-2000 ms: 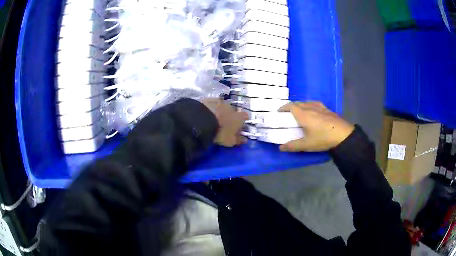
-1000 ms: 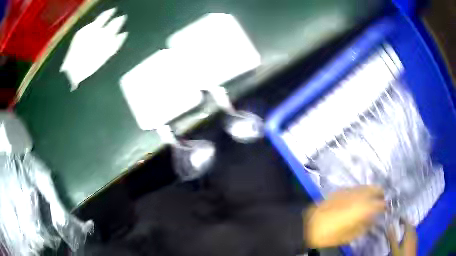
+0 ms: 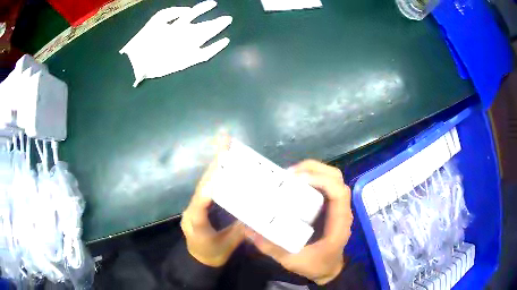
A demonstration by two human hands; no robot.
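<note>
My left hand [image 3: 205, 229] and my right hand [image 3: 334, 226] grip white power strips [image 3: 255, 192] between them, above the bench's near edge. The strips lie against each other in a tilted block with thin dark seams; two ends stick out at the right, near my right palm. I cannot tell the exact number. Their cords are hidden. A white glove [image 3: 178, 42] lies flat on the dark green bench [image 3: 244, 102], beyond my hands.
Upright white strips [image 3: 48, 107] with bagged cords [image 3: 39, 215] stand at the left. The blue bin [image 3: 487, 187] with strips on edge is at the right. A white card [image 3: 291, 4], clear container [image 3: 414, 7], blue sheets [image 3: 476, 45] and red bin [image 3: 79, 8] are at the far side.
The view has turned from the blue bin to the bench. The two white blocks seen lying on the bench a second ago are gone from there, and both hands now hold white strips.
</note>
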